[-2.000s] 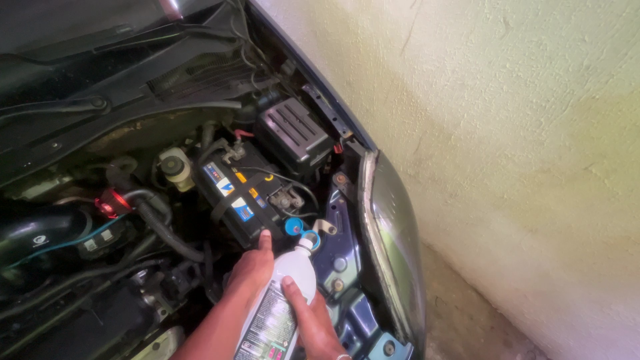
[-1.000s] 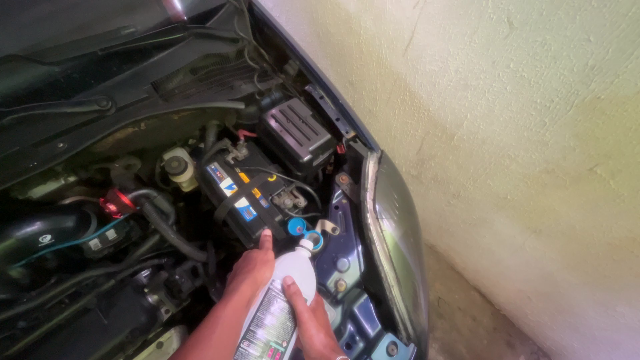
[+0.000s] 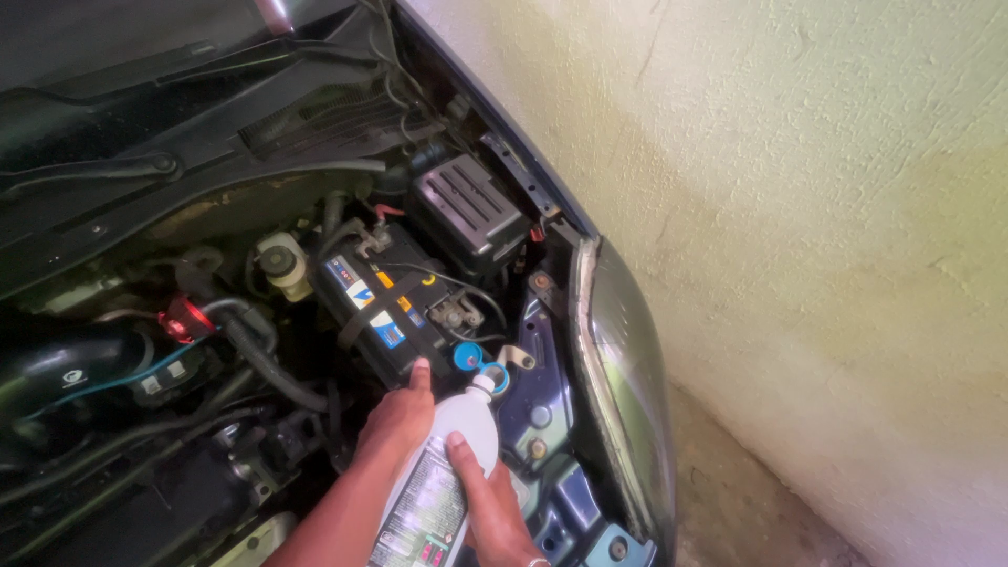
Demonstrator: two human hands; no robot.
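A white plastic bottle point(image 3: 441, 472) with a printed label is tilted, its neck at the mouth of a blue-rimmed filler opening point(image 3: 496, 376). The opening's blue cap point(image 3: 468, 356) stands flipped up beside it. My right hand point(image 3: 492, 504) grips the bottle from its right side, thumb on the front. Against the bottle's left side lies my left hand point(image 3: 402, 413), its index finger extended to the near edge of the car battery point(image 3: 378, 307); its other fingers are partly hidden. Liquid inside the bottle or the opening cannot be made out.
A black ribbed box point(image 3: 472, 205) sits behind the battery. Left of the battery are a fluid reservoir point(image 3: 282, 264), a red clamp-like part point(image 3: 186, 319) and hoses point(image 3: 264, 362). The headlight point(image 3: 630, 354) borders the bay, with a rough wall point(image 3: 803, 220) beyond it.
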